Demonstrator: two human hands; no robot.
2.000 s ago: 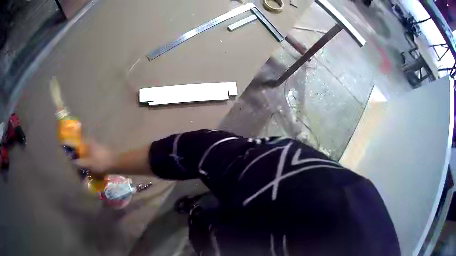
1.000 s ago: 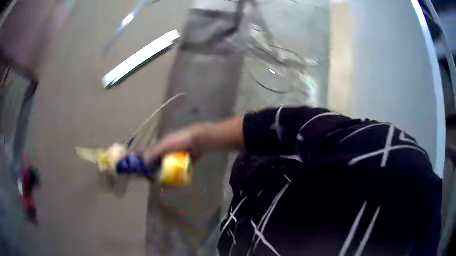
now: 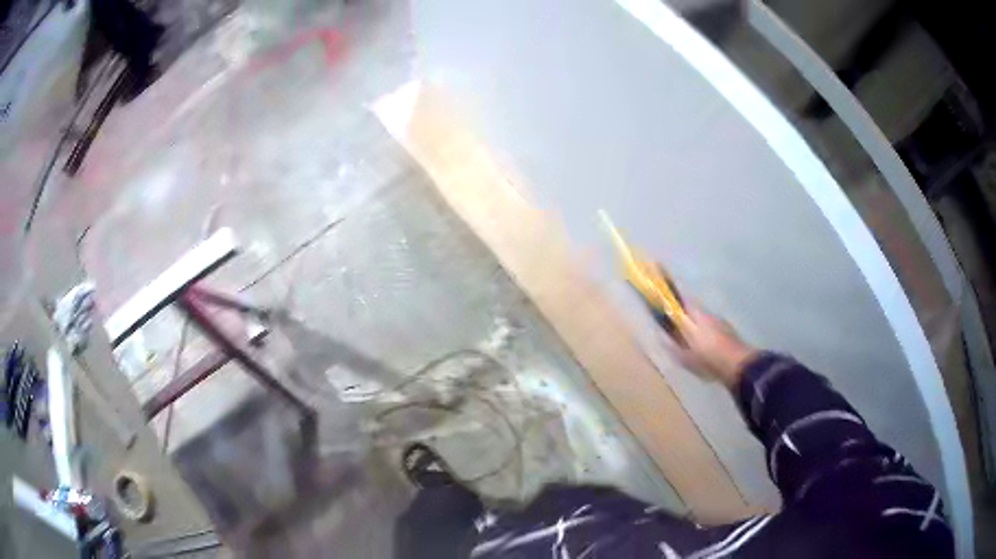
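My right hand [image 3: 710, 341] comes in from the lower right in a dark sleeve with white lines. It is closed around a yellow and dark hand-length tool [image 3: 653, 293] with a thin pale tip pointing up and left. The tool is blurred, over the large grey panel [image 3: 677, 164] near its pale yellow wood strip [image 3: 557, 295]. I cannot tell if the tip touches the panel. My left hand is not in view.
A stand with a white top bar [image 3: 175, 286] and dark red legs is on the stained concrete floor [image 3: 328, 186]. A thin cable loops near my foot [image 3: 424, 464]. A tape roll [image 3: 133, 497] lies lower left. A white edge [image 3: 808, 153] bounds the panel's right side.
The view has swung right, from the brown surface to the grey panel and floor. My right hand has carried the tool over to the panel, still gripping it.
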